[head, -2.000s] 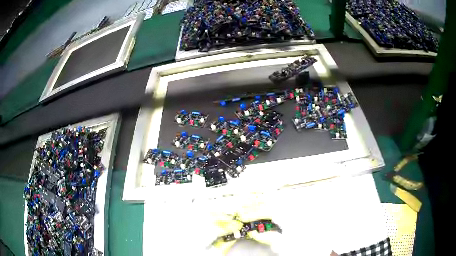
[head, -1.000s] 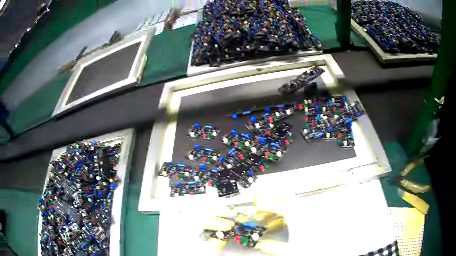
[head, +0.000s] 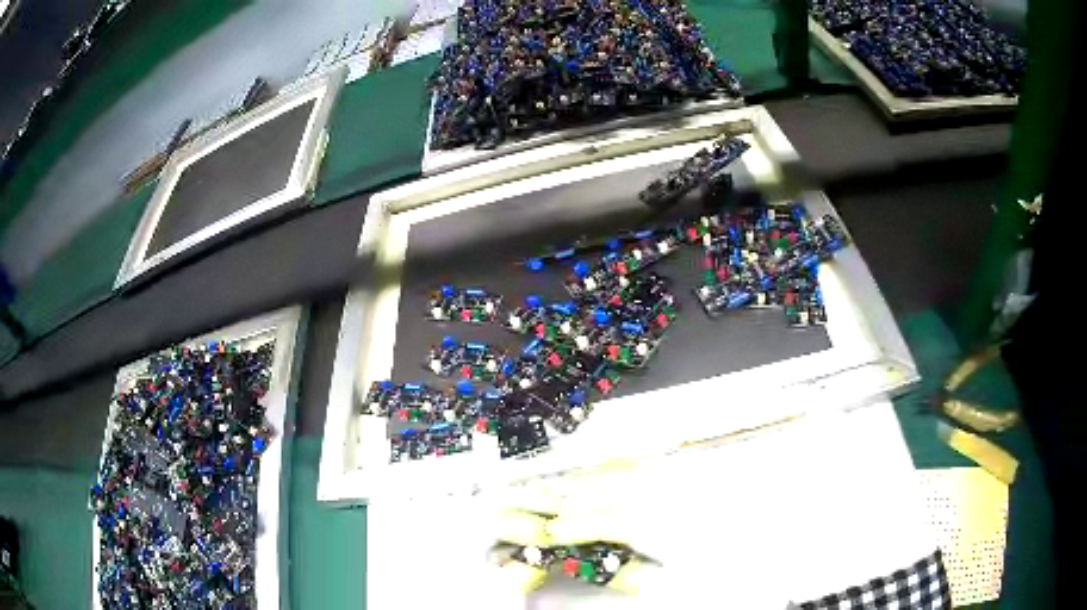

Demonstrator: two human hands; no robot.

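Observation:
A small circuit board (head: 578,562) with red, green and white parts is held low over the bright white work surface (head: 763,512). My left hand (head: 520,570) is at the board's left end, its yellow glove fingertips on it. My right hand (head: 634,577) is at the board's right end in the same way. Both hands are overexposed and blend into the white surface, so their backs are hardly visible. The centre tray (head: 340,411), just beyond, has a white frame and holds scattered boards, some overlapping.
The left tray (head: 272,477) is heaped with boards. The rear tray (head: 584,72) and far right tray (head: 924,54) hold dense piles. An empty white-framed tray (head: 141,244) lies back left. A green post (head: 1019,191), yellow perforated pad (head: 971,524) and checked cloth (head: 888,586) are at the right.
The board in my hands has turned; it shows its edge, then its wider face with blue parts, and now a narrower view again. The whole view has also shifted slightly.

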